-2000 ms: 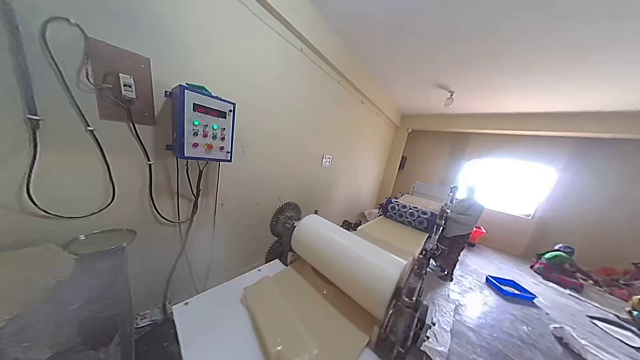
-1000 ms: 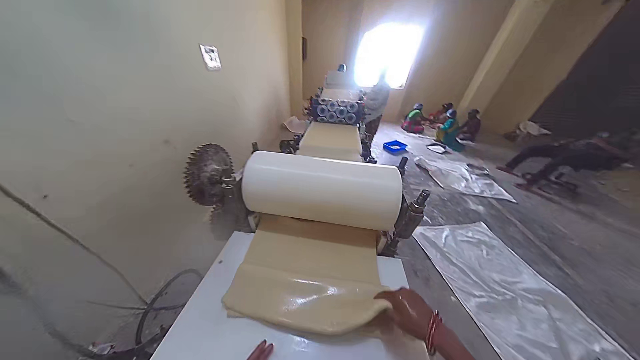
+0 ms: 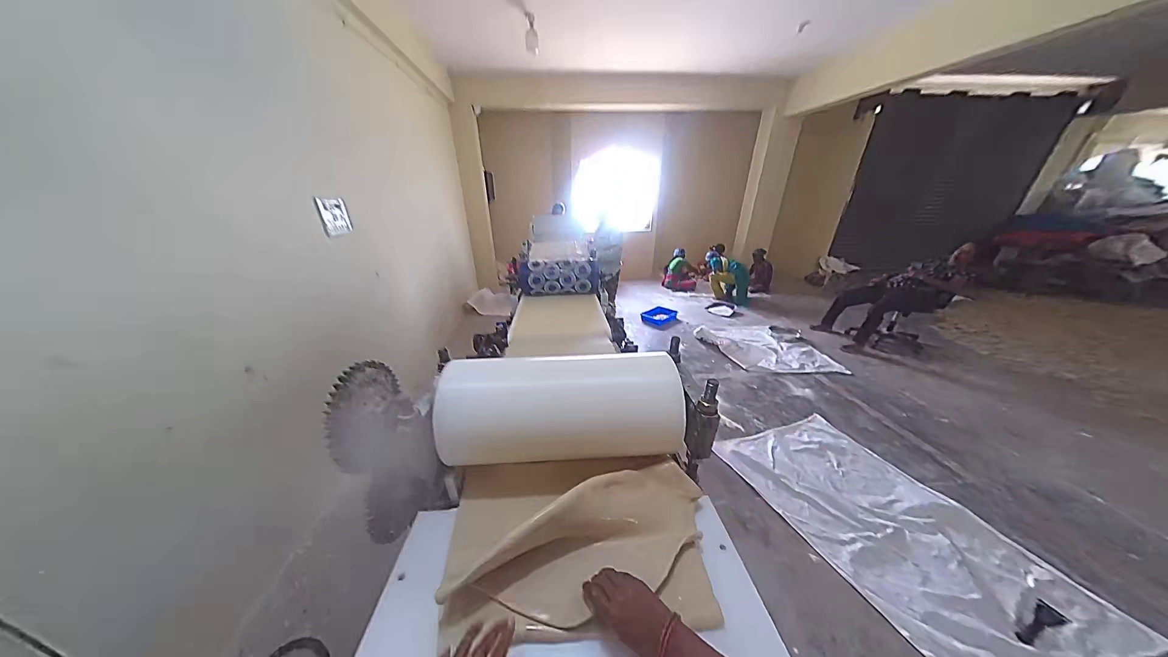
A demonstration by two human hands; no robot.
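Note:
A sheet of beige dough (image 3: 602,538) lies folded in layers on the white feed table (image 3: 748,607), its far end reaching under a large white roller (image 3: 558,408). My right hand (image 3: 630,607), with a red bangle at the wrist, rests on the near part of the sheet; its fingertips are on the dough, and whether they pinch it cannot be told. At the bottom edge my left hand (image 3: 486,639) is partly cut off by the frame, its fingers apart at the sheet's near edge.
A toothed gear (image 3: 363,415) stands left of the roller, beside the wall. Beyond, a dough band (image 3: 561,324) leads to blue-framed rollers (image 3: 558,276). White plastic sheets (image 3: 912,529) lie on the floor at right. Several people sit further back; one person stands by the machine.
The dough's fold has changed: its flap now lies up toward the roller. My right hand has moved from the sheet's right edge to its near middle. The view has swung right from the wall control box.

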